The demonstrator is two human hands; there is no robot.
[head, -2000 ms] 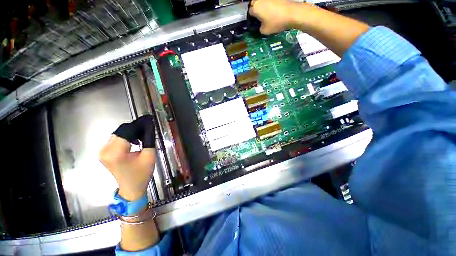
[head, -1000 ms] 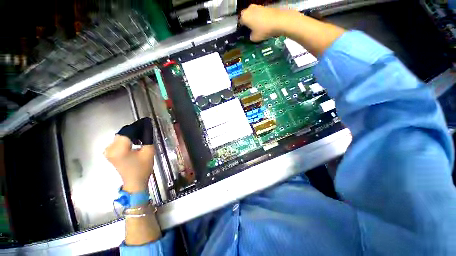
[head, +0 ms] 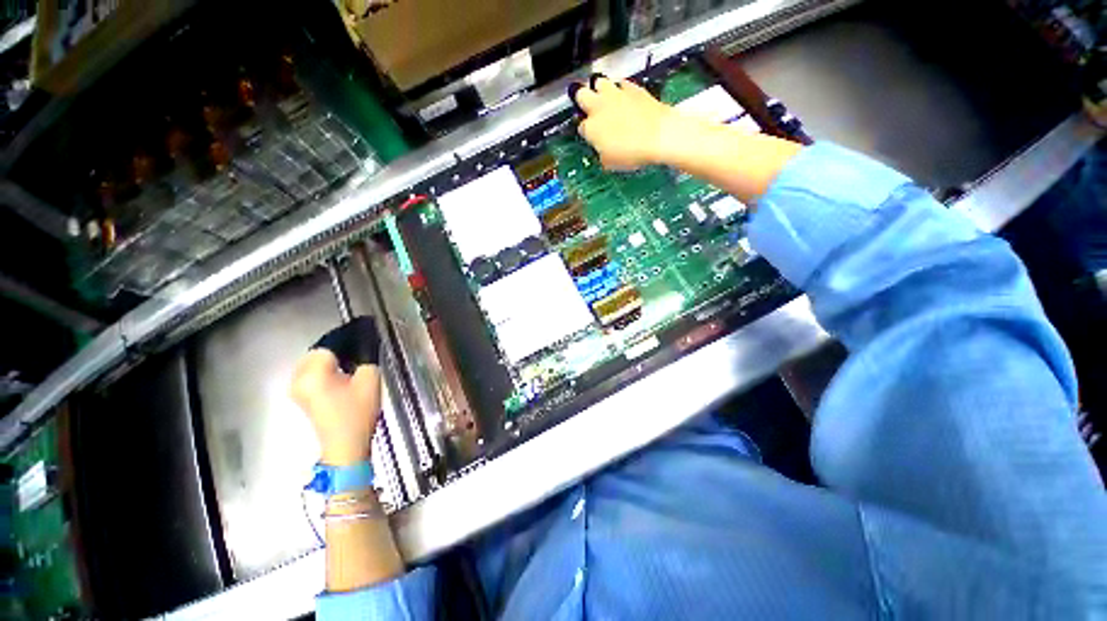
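A green circuit board [head: 649, 237] sits in a black carrier with a dark-red side bar [head: 440, 352] on the railed line. White blocks [head: 492, 216], orange-brown parts [head: 588, 255], blue parts [head: 597, 283] and round black capacitors [head: 512, 256] stand on it. My right hand [head: 625, 127] is over the board's far edge, black at several fingertips; what it holds is hidden. My left hand [head: 340, 386] is left of the carrier, over the metal plate, thumb and fingers bent together. Black covers its fingertips; I cannot tell finger covers from held parts.
A cardboard box [head: 455, 43] stands beyond the far rail [head: 291, 218]. A clear tray [head: 243, 182] with orange-brown parts is at upper left. Shiny metal plates [head: 261, 412] lie left and right of the carrier. Another green board [head: 43, 540] shows at lower left.
The view has shifted, showing more of the cardboard box and the right end of the carrier. My right hand stays by the far edge, its fingers now more spread. My left hand keeps its pose.
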